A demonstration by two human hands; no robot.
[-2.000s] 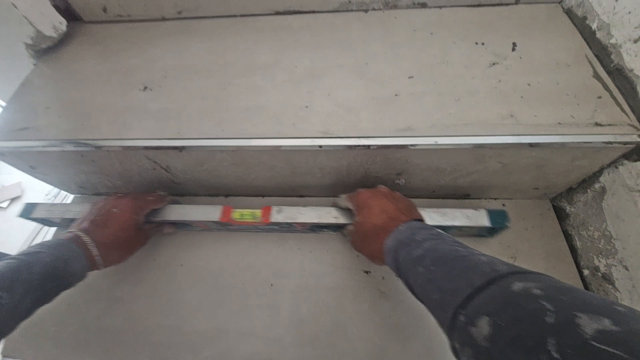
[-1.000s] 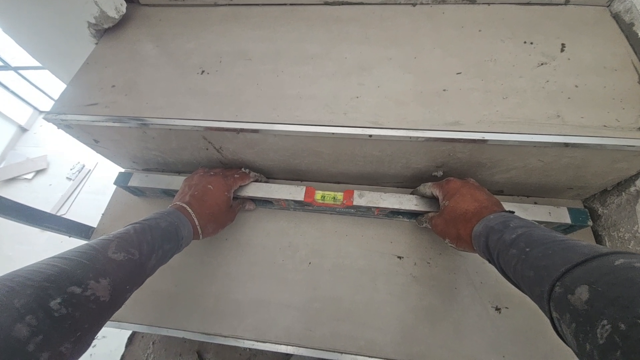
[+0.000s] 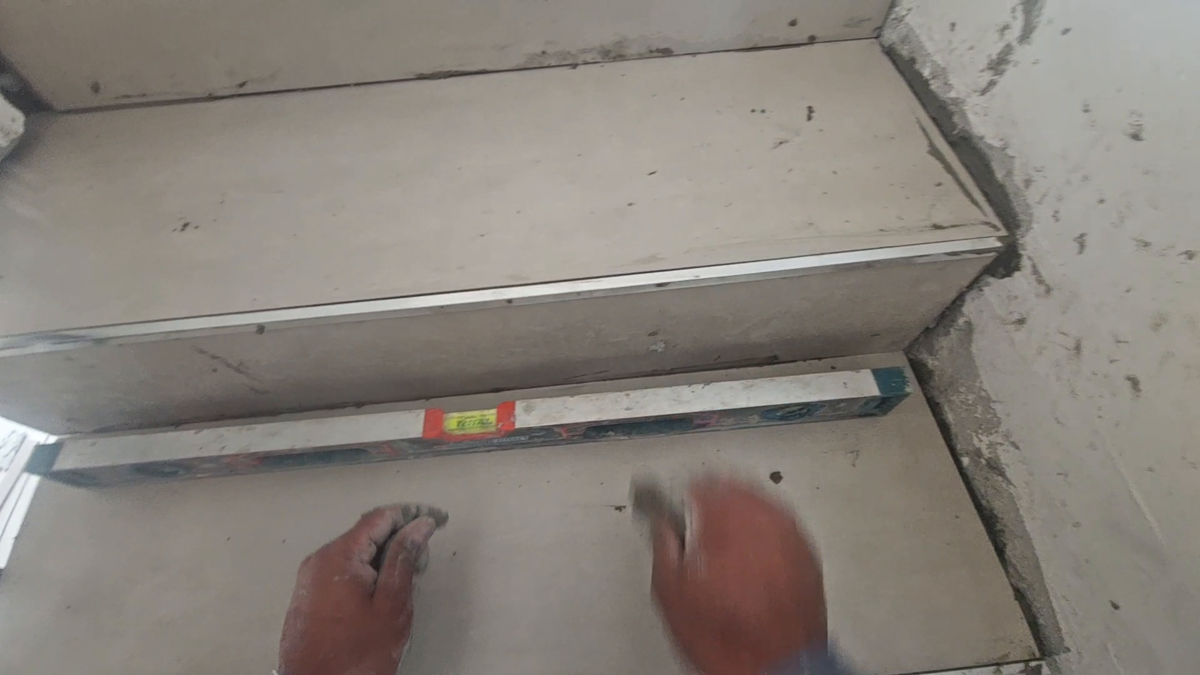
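Note:
A spirit level (image 3: 694, 405) with blue-green end caps and a red-framed vial lies along the lower stair tread (image 3: 553, 562), close to the riser (image 3: 562, 342). Below the vial, toward the camera, is my left hand (image 3: 356, 586), empty and dusty, its fingers curled and its thumb near the fingertips. My right hand (image 3: 741, 572) is farther right over the same tread, blurred by motion. Its fingers look bent, and whether anything is in them cannot be told. Neither hand touches the level.
Above the riser is the upper tread (image 3: 469, 197) with a metal edge trim (image 3: 506, 295). A rough plastered wall (image 3: 1106, 328) bounds the stairs on the right, with a broken mortar edge (image 3: 975, 441) beside the treads. Dark specks of debris dot the surfaces.
Both hands, which gripped the level from above in the earlier frames, have let go and moved back toward the camera. The level now rests alone. The view has shifted to the right.

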